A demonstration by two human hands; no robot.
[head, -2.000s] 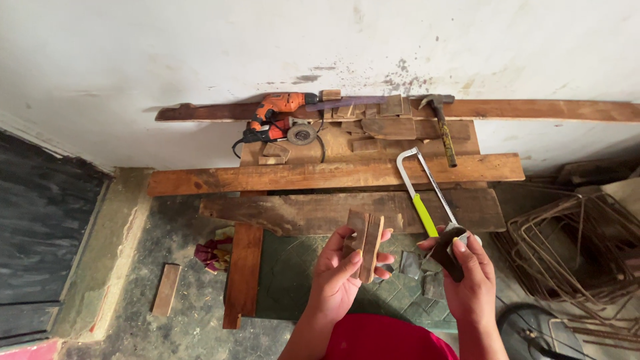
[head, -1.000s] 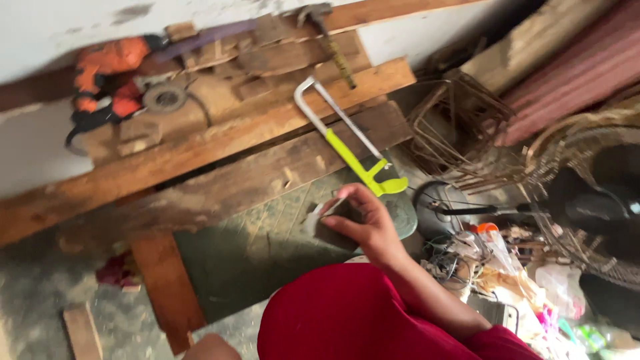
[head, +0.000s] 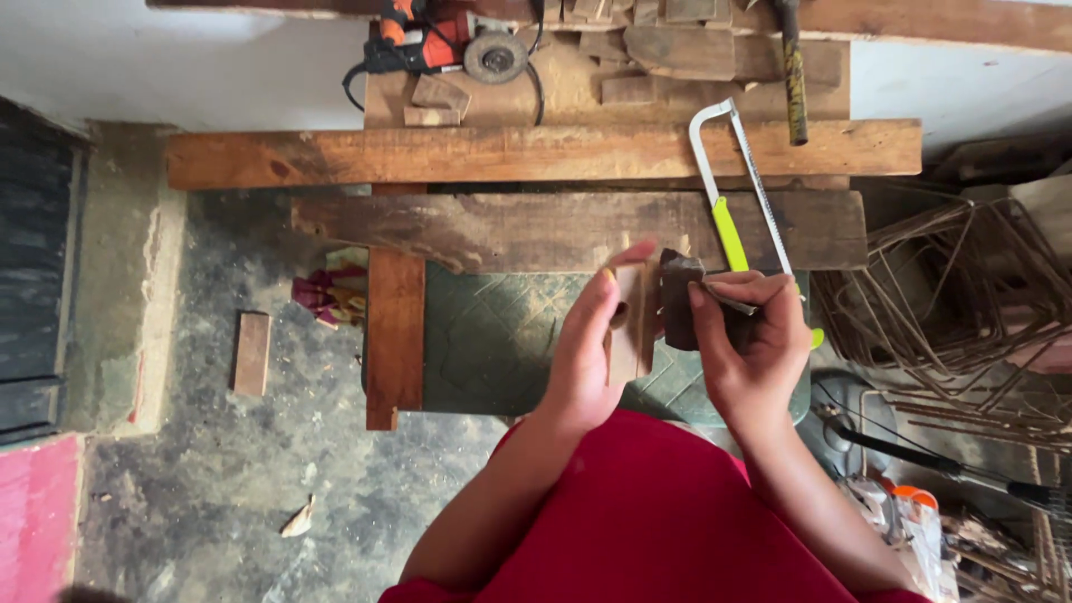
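My left hand [head: 590, 343] holds a small grooved wooden block [head: 634, 322] upright, its fingers behind it. Just to the right, my right hand [head: 754, 335] pinches a dark brown sheet, which looks like sandpaper [head: 681, 306], with one edge folded over. The sheet is close beside the block; whether they touch I cannot tell. Behind my right hand a hacksaw [head: 729, 234] with a lime-green handle lies across a dark weathered plank [head: 536, 226] and a lighter plank [head: 502, 155].
An angle grinder [head: 435, 50], wood offcuts [head: 678, 50] and a hammer [head: 794, 84] lie at the back. A green table [head: 502, 335] stands below the planks. Bent metal rods [head: 921, 293] are at the right. A short wood piece [head: 251, 353] and a cloth [head: 327, 293] lie on the floor at left.
The view has swung right and back again. The block and the dark sheet, apart two seconds ago, are now close together. My left hand, largely out of view one second ago, shows again with the block.
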